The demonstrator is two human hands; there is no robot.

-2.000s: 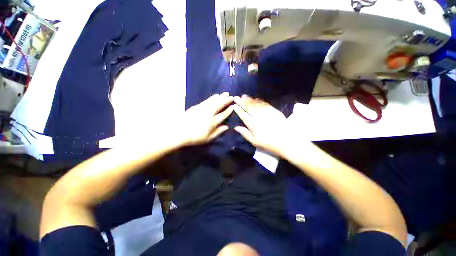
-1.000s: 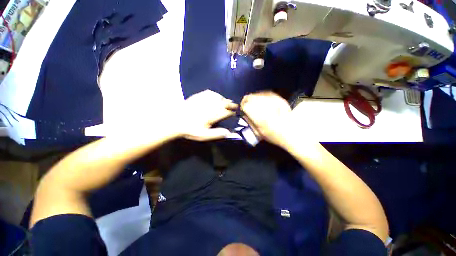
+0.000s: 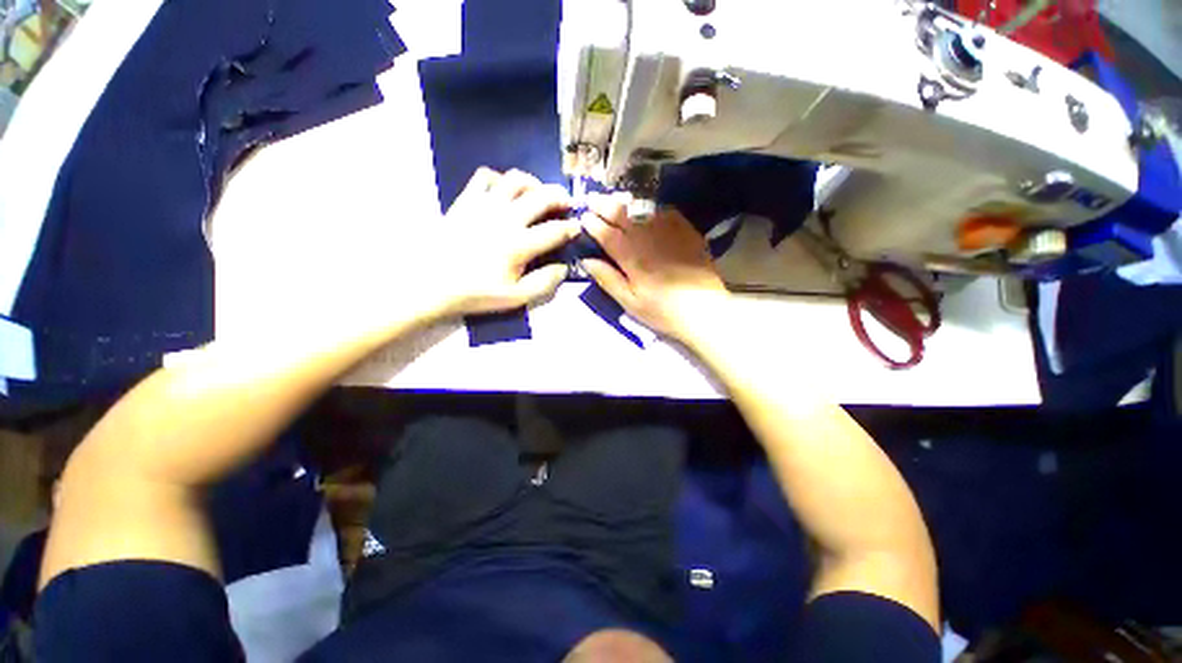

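Note:
A navy cut panel lies under the machine head, with its lower end showing below my hands. My left hand holds the panel just left of the needle. My right hand holds it just right of the needle, with a small dark flap sticking out below the thumb. Both hands' fingertips are close together at the presser foot and partly hide the cloth between them. The cream-white sewing machine reaches in from the upper right.
Red-handled scissors lie on the white table under the machine arm. Notched navy pieces lie at the left. More dark cloth lies behind the needle. My lap is below the table's front edge.
My hands have moved up to the needle from the table's front edge. The panel's edges now show above and below them. The white piece seen between my hands is no longer visible. The view has shifted.

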